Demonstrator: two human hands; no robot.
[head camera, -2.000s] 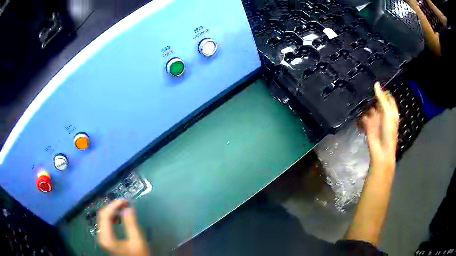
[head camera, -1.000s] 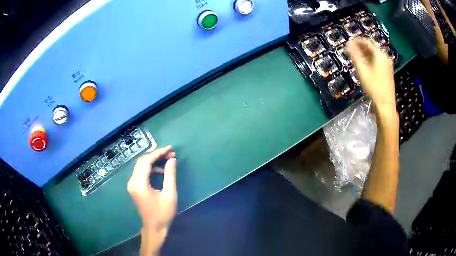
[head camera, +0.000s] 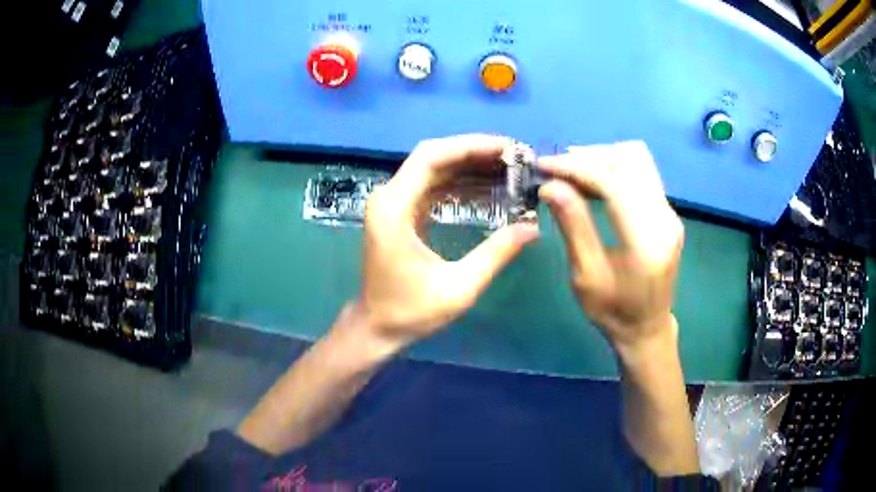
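A small electronic assembly (head camera: 521, 183), dark with metallic parts, is held up in front of the blue panel. My left hand (head camera: 423, 245) grips it between thumb and fingers, at its top and bottom edges. My right hand (head camera: 615, 231) has its thumb and fingertips at the right side of the assembly, at a small dark part; whether this part is separate is unclear. The small clear blister strip (head camera: 338, 197) lies on the green mat against the panel, partly hidden behind my left hand.
Filled black blister trays stand stacked at left (head camera: 106, 221); another filled tray (head camera: 812, 307) lies at right. The blue control panel (head camera: 615, 86) carries a red emergency stop (head camera: 332, 67), white, orange and green buttons. A crumpled clear bag (head camera: 740, 432) is low right.
The view has swung left, bringing the left tray stack into sight. My right hand has left the right tray; both hands are now together at an assembly. The right tray's pockets looked empty two seconds ago.
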